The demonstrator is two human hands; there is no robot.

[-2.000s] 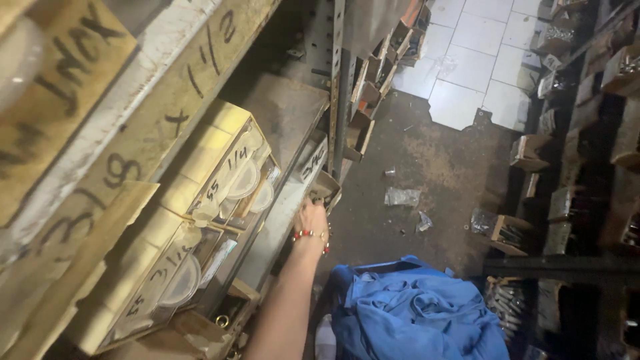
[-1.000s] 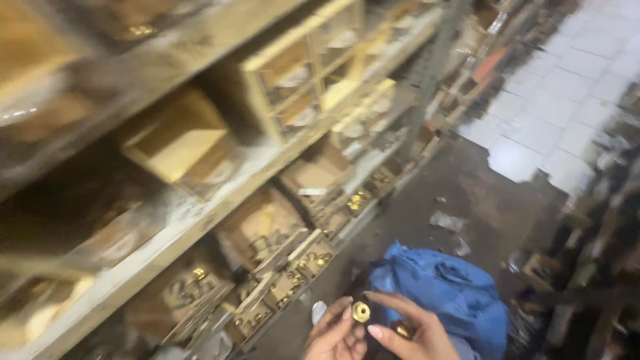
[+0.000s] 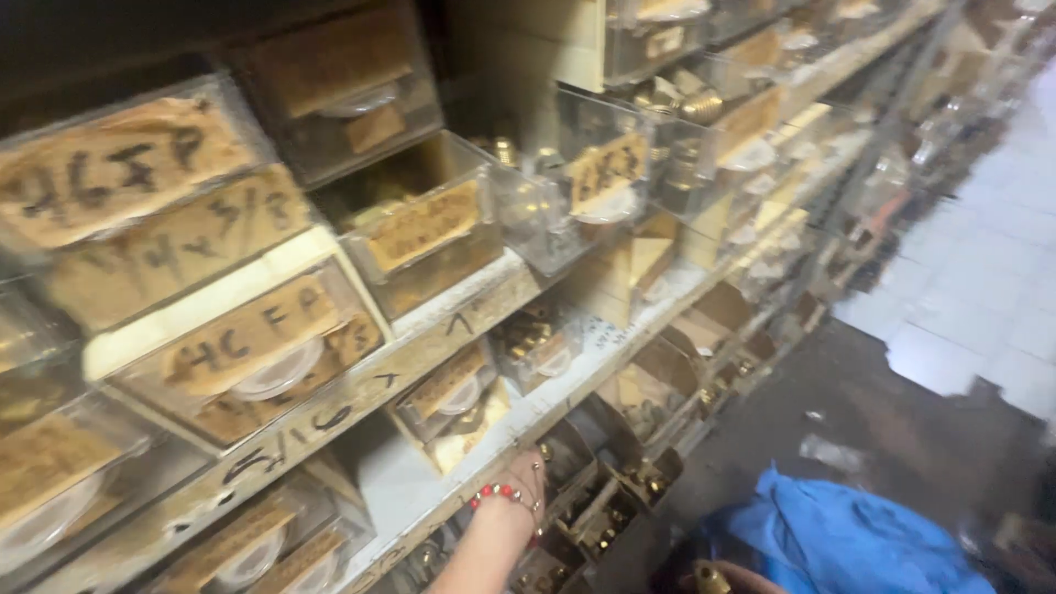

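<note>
My left hand (image 3: pixel 521 478), with a red beaded bracelet at the wrist, reaches to the shelf edge beside the lower cardboard bins (image 3: pixel 569 450). Its fingers are blurred and partly hidden, so I cannot tell whether they hold anything. Low at the bottom edge, my right hand (image 3: pixel 747 580) shows only in part, with a brass fitting (image 3: pixel 711 577) in its fingers. Small brass fittings (image 3: pixel 609 528) lie in the bins to the right of my left wrist. Above, an open clear plastic drawer (image 3: pixel 437 239) bears handwriting.
Shelves of clear drawers and boxes fill the left and middle, among them a labelled drawer (image 3: pixel 247 363) and a protruding clear drawer (image 3: pixel 606 177) with fittings. A blue cloth (image 3: pixel 850 536) lies at the lower right. Beyond it are dark floor (image 3: pixel 874 388) and white tiles (image 3: pixel 973 289).
One second ago both hands were close together around a brass piece; now they are apart, my left hand at the lower bins. The view has swung toward the shelves.
</note>
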